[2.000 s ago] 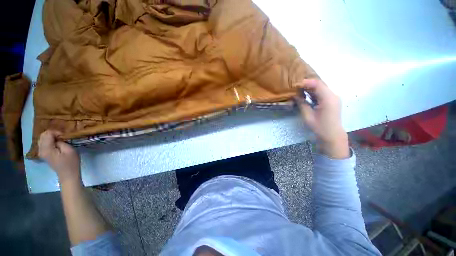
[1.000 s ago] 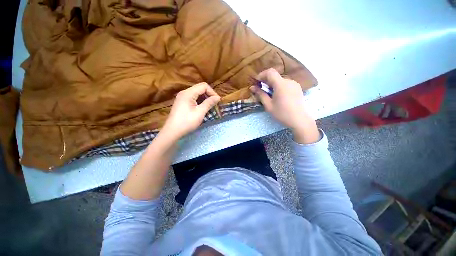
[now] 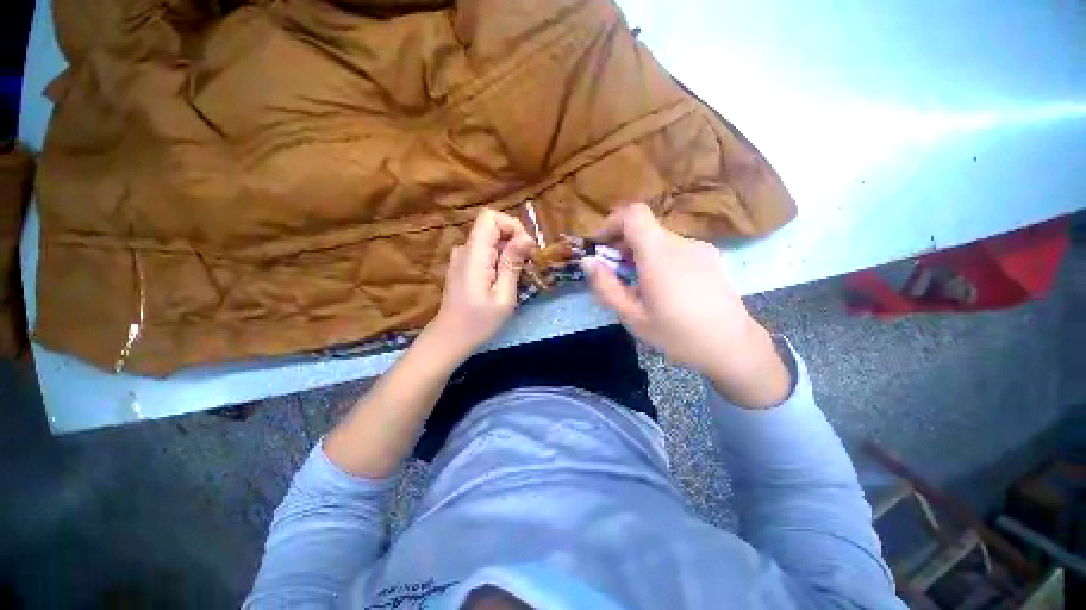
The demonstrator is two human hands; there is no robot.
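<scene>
The tan-brown padded jacket (image 3: 322,155) lies spread over the white table, its long bottom hem (image 3: 262,352) along the near edge. My left hand (image 3: 486,268) pinches the hem near its middle. My right hand (image 3: 655,280) is just right of it and holds the thread snips (image 3: 610,254), mostly hidden by my fingers, against a small bunched bit of hem between the hands. A little check facing (image 3: 560,277) shows there. One short pale zip (image 3: 532,224) shows above my hands, another (image 3: 133,312) at the left. No loose thread can be made out.
The white table (image 3: 881,155) runs off to the right, with glare on it. A red bin (image 3: 965,274) is beyond its edge at the right. A wooden rack (image 3: 941,524) stands at the lower right on the speckled floor. A brown jacket part hangs at the far left edge.
My left hand has come from the hem's left corner to its middle. My right hand has moved left along the hem. The hem now lies flatter, covering most of the check facing.
</scene>
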